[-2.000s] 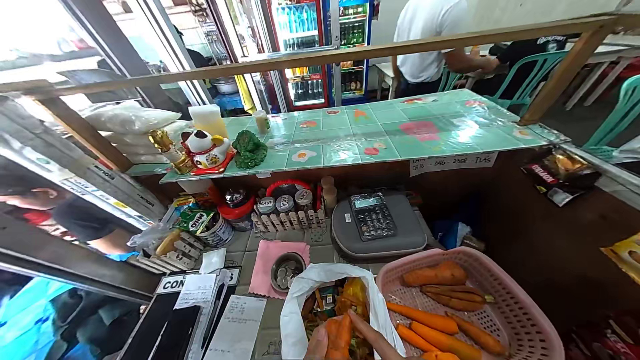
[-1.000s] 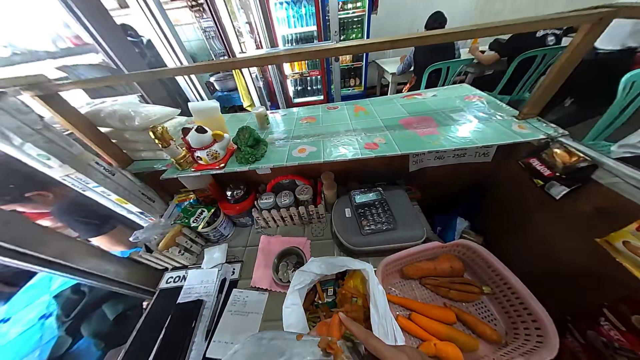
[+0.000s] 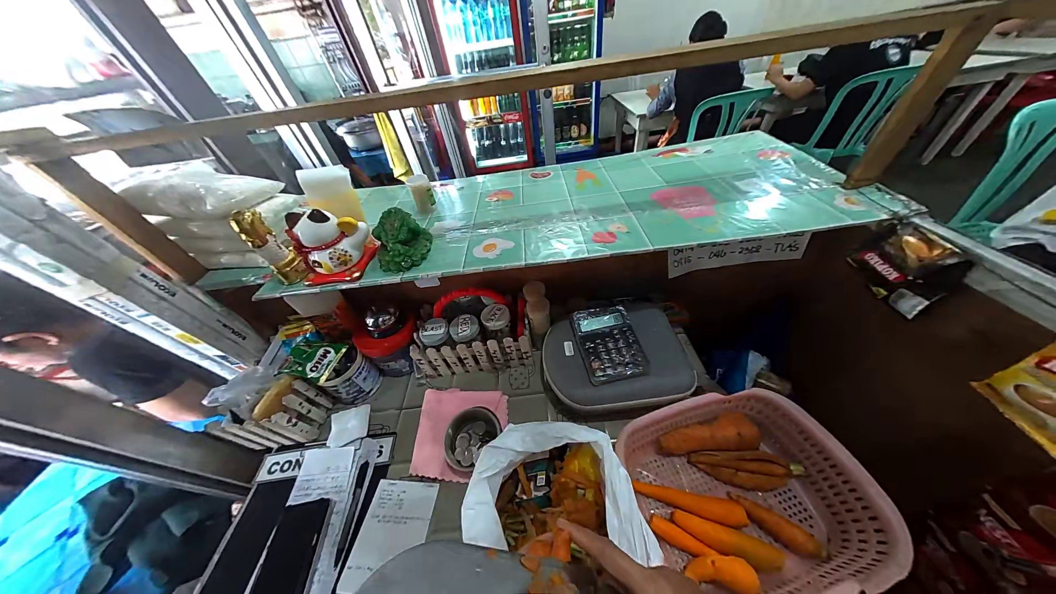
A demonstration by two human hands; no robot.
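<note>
At the bottom centre my right hand [image 3: 615,565] reaches over the near edge of a white plastic bag [image 3: 487,495]. Its extended finger touches or nearly touches orange carrot bits [image 3: 549,549]; its grip is hidden. The open bag holds peelings and wrappers. To its left, at the bottom edge, lies a broad, smooth grey object [image 3: 445,569], too cut off to name. My left hand cannot be made out. Right of the bag, a pink perforated plastic basket [image 3: 858,495] holds several carrots [image 3: 726,536], some looking peeled and some rough-skinned.
Behind the bag are a metal bowl of coins [image 3: 472,439] on pink cloth and a calculator [image 3: 610,345] on a grey case. Papers [image 3: 392,520] lie left. A tiled counter [image 3: 577,206] with a lucky cat figurine [image 3: 326,241] stands beyond. People sit at tables behind it.
The carrot held over the bag two seconds ago is no longer plainly seen. The grey object has come into view at the bottom. The standing person in white at the back has gone from view.
</note>
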